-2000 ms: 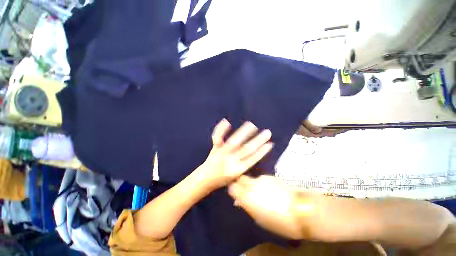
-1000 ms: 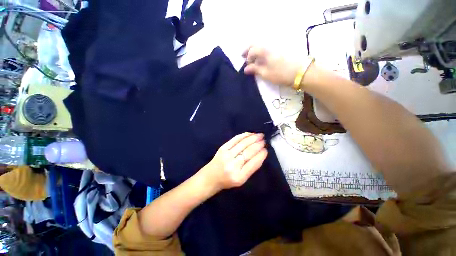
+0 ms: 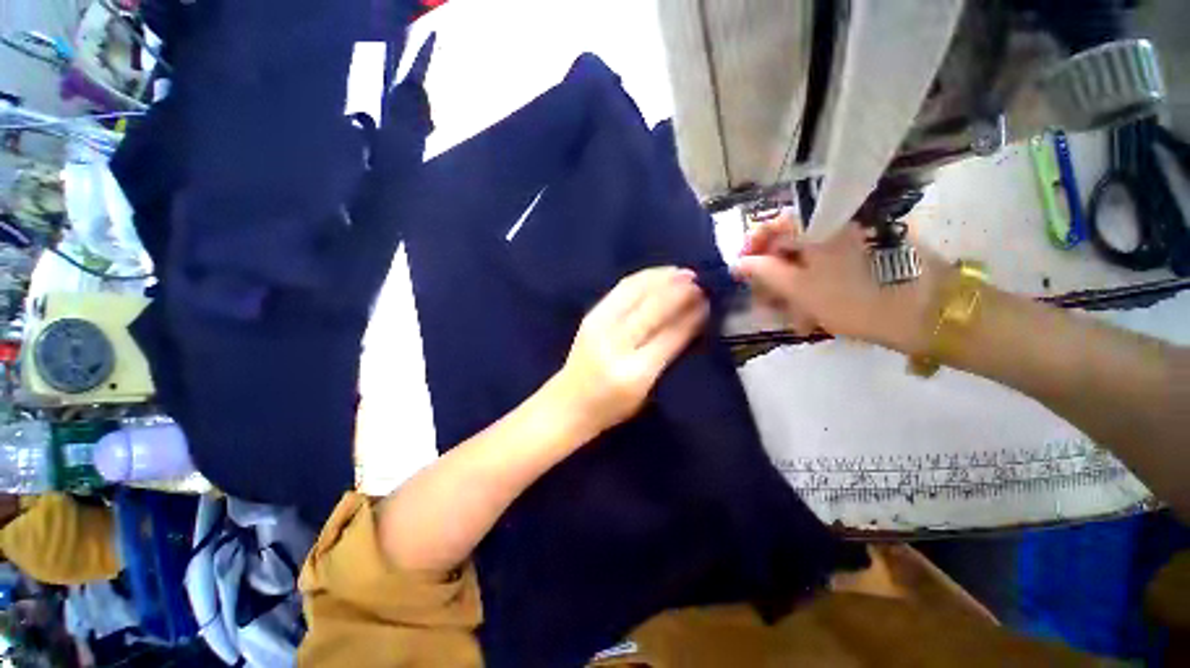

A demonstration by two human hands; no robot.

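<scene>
A dark navy garment panel (image 3: 548, 326) lies over the table and across my lap, with a short pale slit near its upper middle. My left hand (image 3: 640, 342) is on the panel near its right edge, fingertips pinching the cloth. My right hand (image 3: 829, 281) is at the same edge beside the sewing machine (image 3: 737, 105), just below its head; its fingertips are close to the cloth and partly hidden by machine parts, so its grip is unclear. The presser foot and needle cannot be made out clearly.
Dark panels (image 3: 261, 261) with a white patch lie on the left. Black scissors (image 3: 1138, 196) and a green tool (image 3: 1048, 189) lie beyond my right hand. A printed ruler scale (image 3: 940, 476) runs along the near table edge. A blue basket (image 3: 1090, 587) is at lower right. Bottles stand far left.
The panel's edge has come to the machine head, apart from the other dark panels. My right hand has moved from the panel's upper corner down to near my left hand. The view has shifted.
</scene>
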